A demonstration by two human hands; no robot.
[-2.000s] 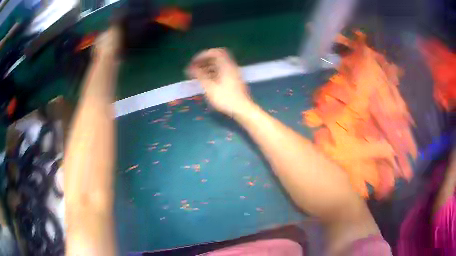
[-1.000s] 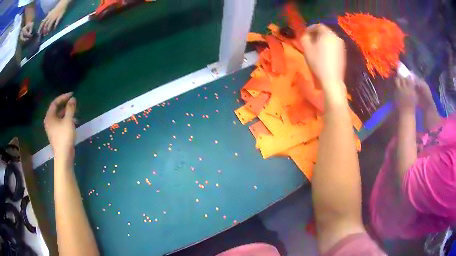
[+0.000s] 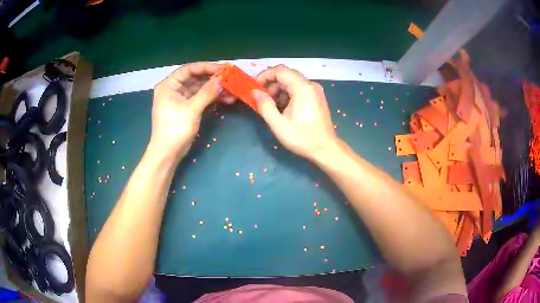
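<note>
An orange-red strap (image 3: pixel 241 86) is held between my two hands above the back of the green bench mat, near the pale rail. My left hand (image 3: pixel 185 100) pinches its left end, where small punched holes show. My right hand (image 3: pixel 294 105) holds its right end between thumb and fingers. The strap looks short between the hands; whether it is folded is hard to tell. A heap of orange straps (image 3: pixel 453 177) lies at the right of the bench.
A shallow cardboard box (image 3: pixel 78 177) at left holds black rings (image 3: pixel 37 220). Tiny orange dots are scattered on the mat (image 3: pixel 266 237). A pale rail (image 3: pixel 127 81) and upright post (image 3: pixel 450 38) border the dark green belt (image 3: pixel 237 29). A person's pink sleeve (image 3: pixel 509 260) shows at lower right.
My right hand has moved left from the strap heap with an orange strap. My left hand has moved right and now holds the strap too. The view has shifted, showing more of the ring box.
</note>
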